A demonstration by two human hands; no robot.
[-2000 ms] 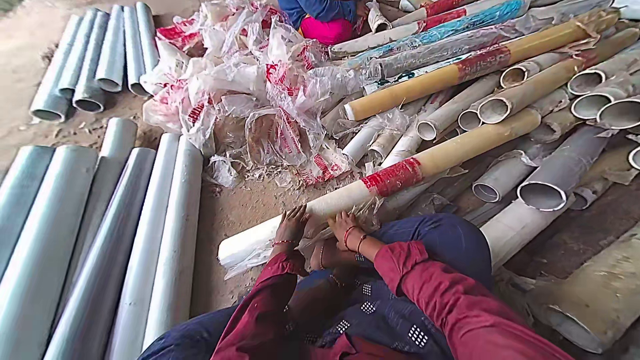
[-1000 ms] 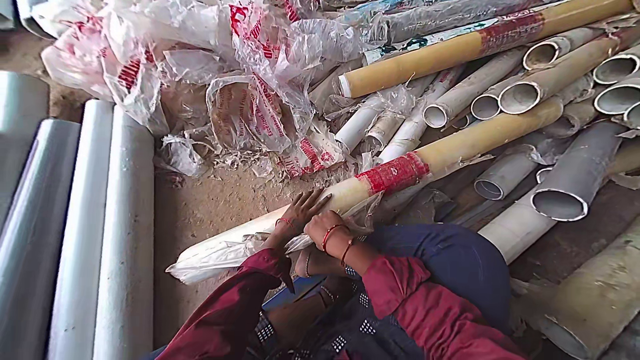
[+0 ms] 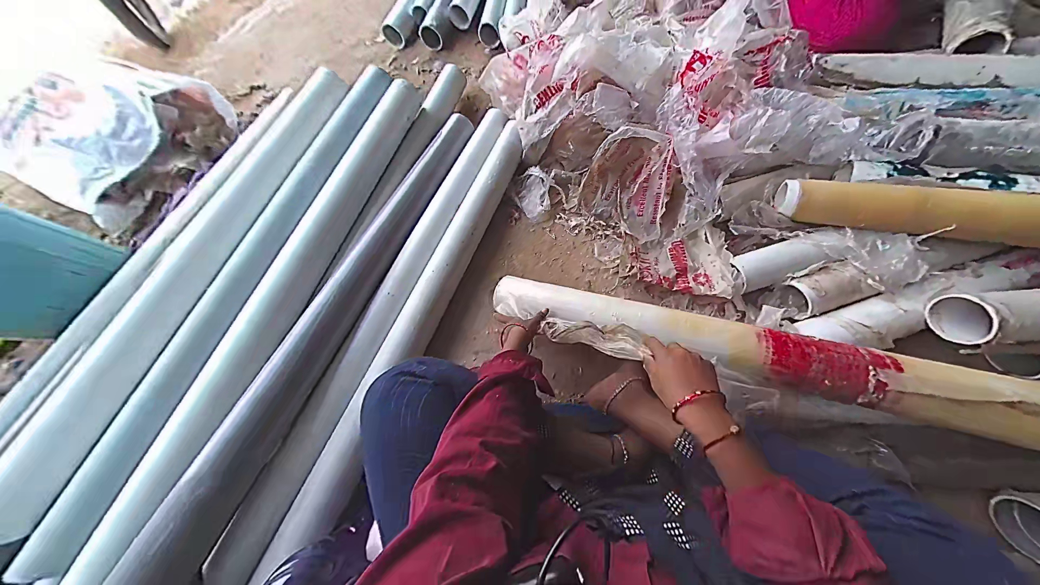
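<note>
A long plastic pipe [image 3: 617, 312], white at its near end and yellowish farther along, lies across in front of my legs. A worn red band [image 3: 829, 366] goes round it. Clear plastic film [image 3: 605, 340] hangs loose and crumpled along its lower side. My right hand [image 3: 681, 375] grips the film beside the pipe, fingers bent. My left hand [image 3: 524, 331] is at the pipe's white end, touching the film; its fingers are partly hidden, so whether they hold the film cannot be told.
Several grey pipes [image 3: 268, 292] lie side by side on the left. Torn plastic wrappers [image 3: 650, 106] with red print are heaped beyond the pipe. More pipes [image 3: 963, 318] are piled at the right. A white sack [image 3: 97, 138] and a blue-green object [image 3: 53, 272] stand at far left.
My hands, close together one second ago, are now apart, with the left at the pipe's end. Film has come away from the white end and bunches beneath it. The view has swung left.
</note>
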